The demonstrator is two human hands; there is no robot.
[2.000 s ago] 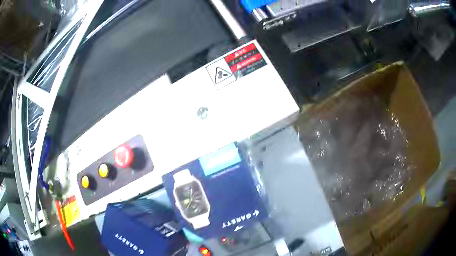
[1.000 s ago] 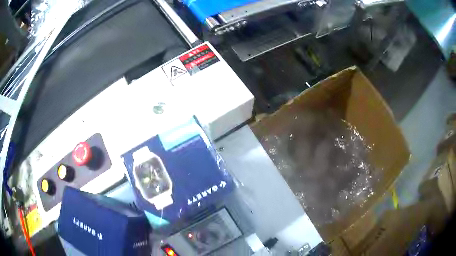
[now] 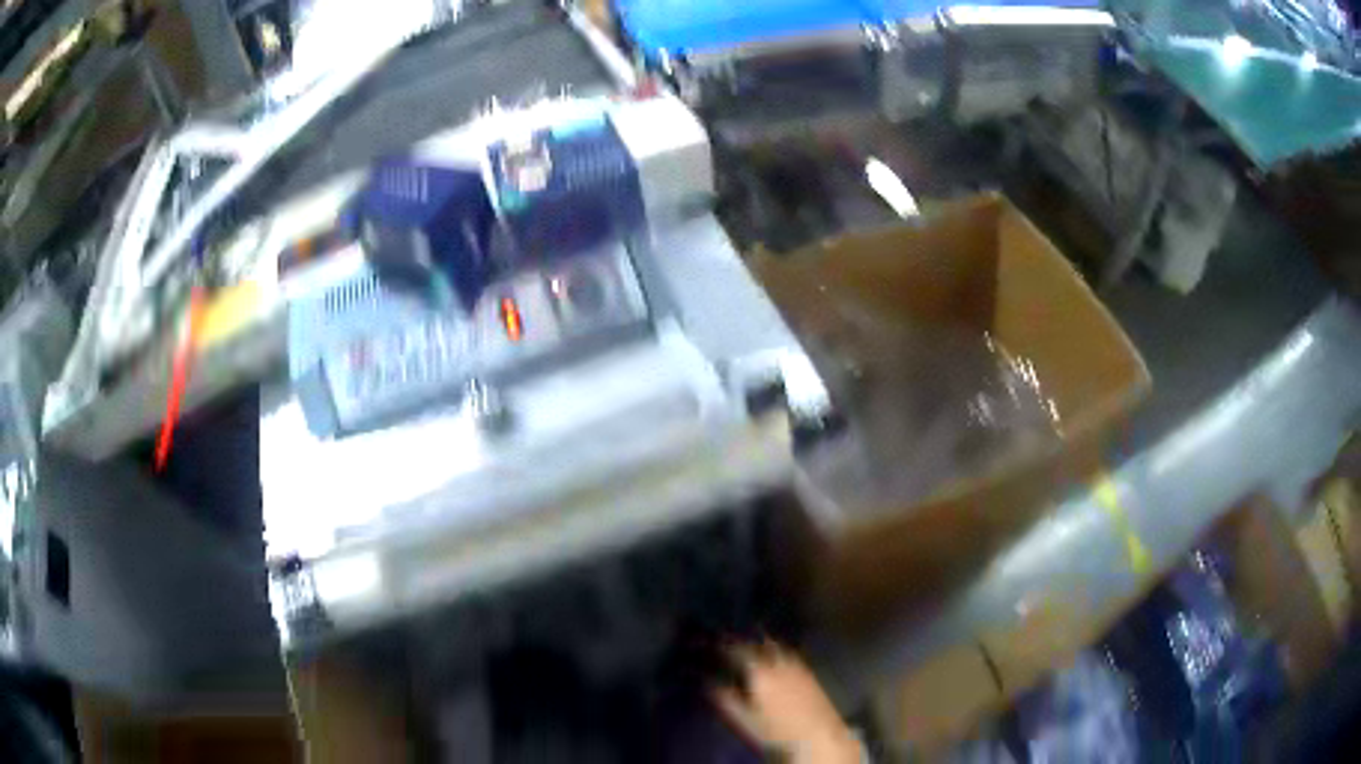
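The frame is blurred. My right hand (image 3: 784, 702) shows at the bottom, right of centre, below the sealer's front edge. I cannot tell whether it holds anything. My left hand is not in view. The heat sealer (image 3: 411, 508) stands in front of me, its long sealing jaw (image 3: 597, 500) along the front edge. Two navy gift boxes lie side by side on the sealer's top, behind its control panel: one on the left (image 3: 423, 224) and one on the right (image 3: 575, 187). A small red light shows on the panel.
A brown film carton (image 3: 1067, 321) with clear plastic inside stands right of the sealer. A supply carton with shiny-wrapped navy boxes (image 3: 1097, 702) is at the bottom right. A red cord (image 3: 181, 381) hangs at left. A blue surface (image 3: 746, 23) is at the top.
The view has pulled back and tilted down. The sealer's front, its jaw and the supply carton now show more fully. My right hand has come into view at the bottom.
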